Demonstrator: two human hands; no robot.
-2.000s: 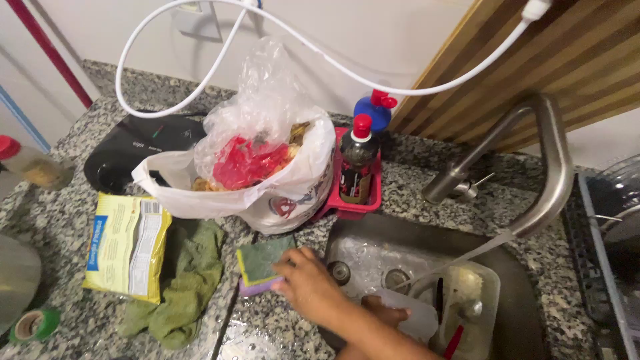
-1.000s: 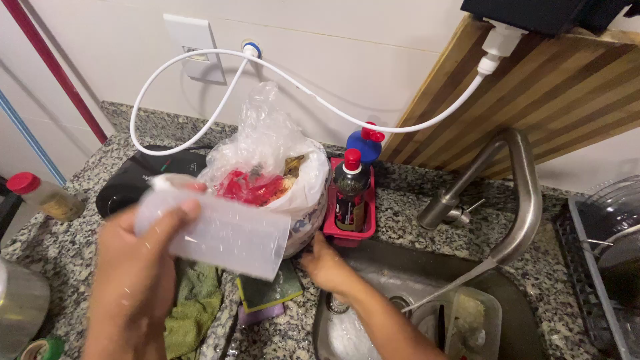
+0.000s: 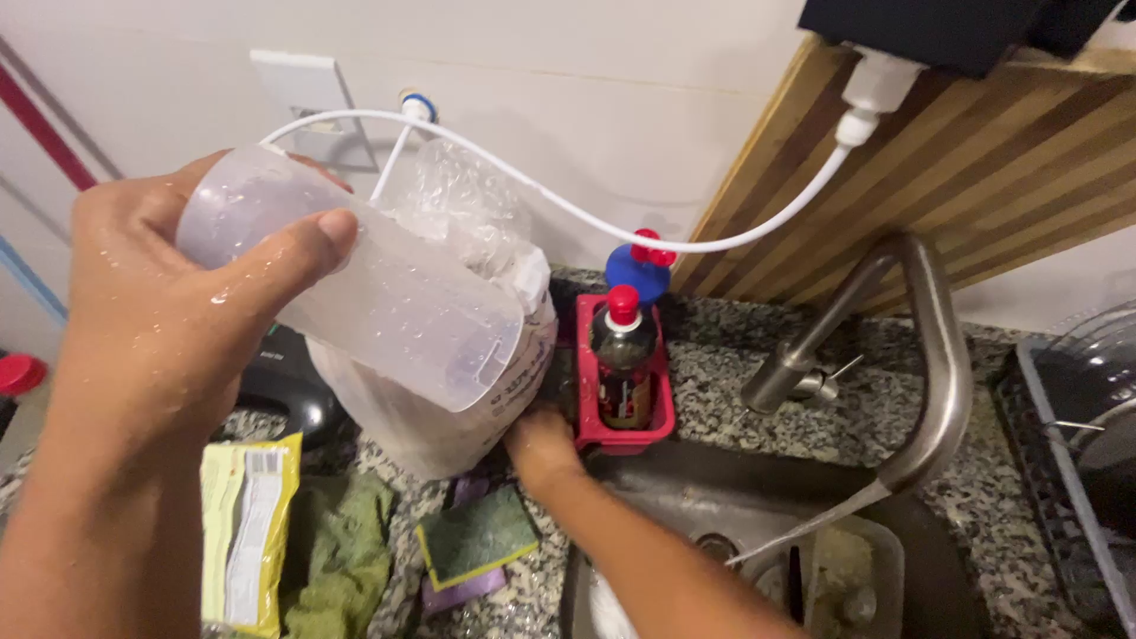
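My left hand (image 3: 177,266) grips a wet, translucent plastic cup (image 3: 399,302), raised and tilted in front of a white plastic bag (image 3: 408,426). My right hand (image 3: 541,439) reaches low to the bag's right side, beside the red caddy; its fingers are hidden behind the bag, so I cannot tell what they hold. A green and yellow sponge (image 3: 479,532) lies on a purple one (image 3: 466,590) near the sink edge. A dark bottle with a red cap (image 3: 625,364) stands in the red caddy (image 3: 661,426).
Water runs from the steel faucet (image 3: 941,373) into the sink (image 3: 728,461), where a plastic container (image 3: 892,568) sits. A green cloth (image 3: 342,550) and yellow packet (image 3: 244,532) lie at left. A dish rack (image 3: 1047,461) stands right. A white hose (image 3: 568,209) arches above the bag.
Two seconds ago a hand was at the sponge and the other at the sink. The cup has since come up in my left hand, while my right hand has moved beside the bag.
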